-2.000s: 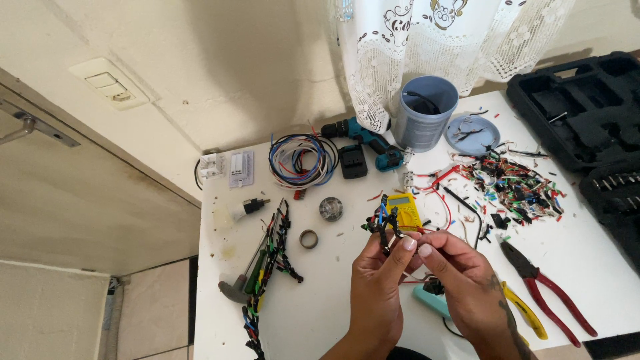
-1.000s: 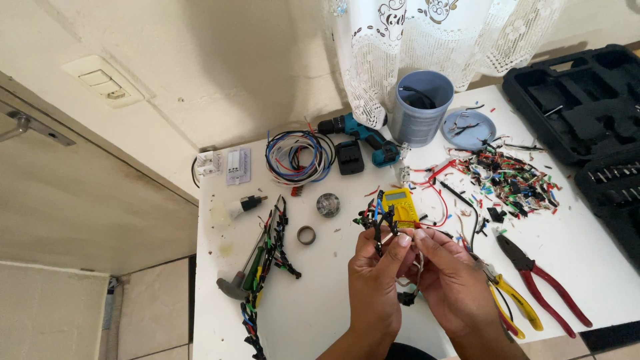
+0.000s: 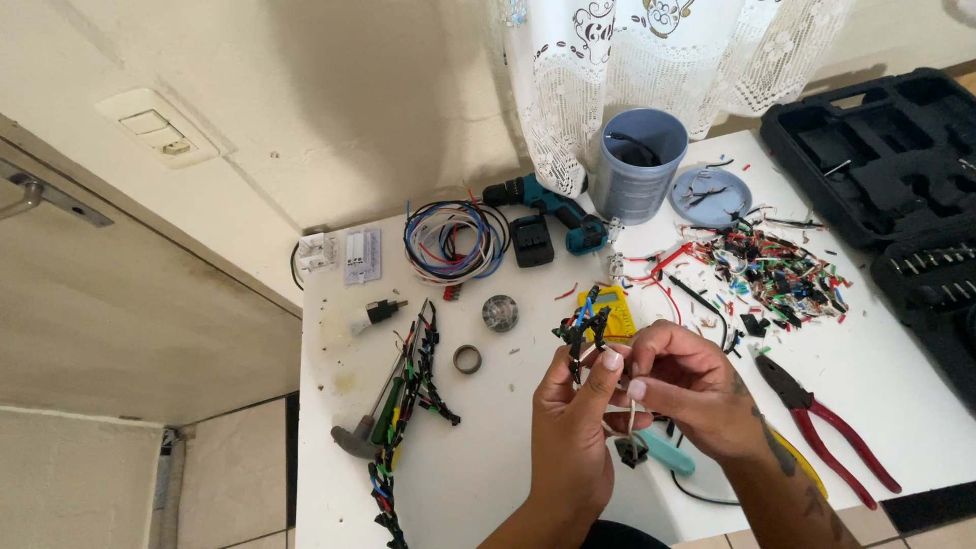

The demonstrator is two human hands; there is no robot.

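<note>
My left hand [image 3: 576, 423] pinches a bundle of short wires wrapped in black tape [image 3: 585, 328], which sticks up past the thumb. Close against it on the right, my right hand [image 3: 679, 389] has thumb and index finger closed at a white wire [image 3: 631, 415]. That wire hangs between the hands, and a black taped piece [image 3: 631, 451] is below it. Behind the fingers lies a yellow multimeter [image 3: 616, 309], partly hidden. A turquoise-handled tool [image 3: 667, 451] lies partly under my right hand. To the left is a long strand of taped, coloured wires [image 3: 404, 419].
Red-handled pliers [image 3: 816, 427] lie right of my hands. Behind are a wire scrap pile [image 3: 785, 274], a blue-grey bucket [image 3: 639, 171], its lid [image 3: 711, 197], a cordless drill [image 3: 545, 202], a battery [image 3: 532, 240] and coiled wire [image 3: 457, 240]. A black tool case [image 3: 884, 160] stands at right.
The white wire now hangs lower between my hands, and my right fingers are more curled. The turquoise-handled tool, hidden one second ago, shows again below my right hand.
</note>
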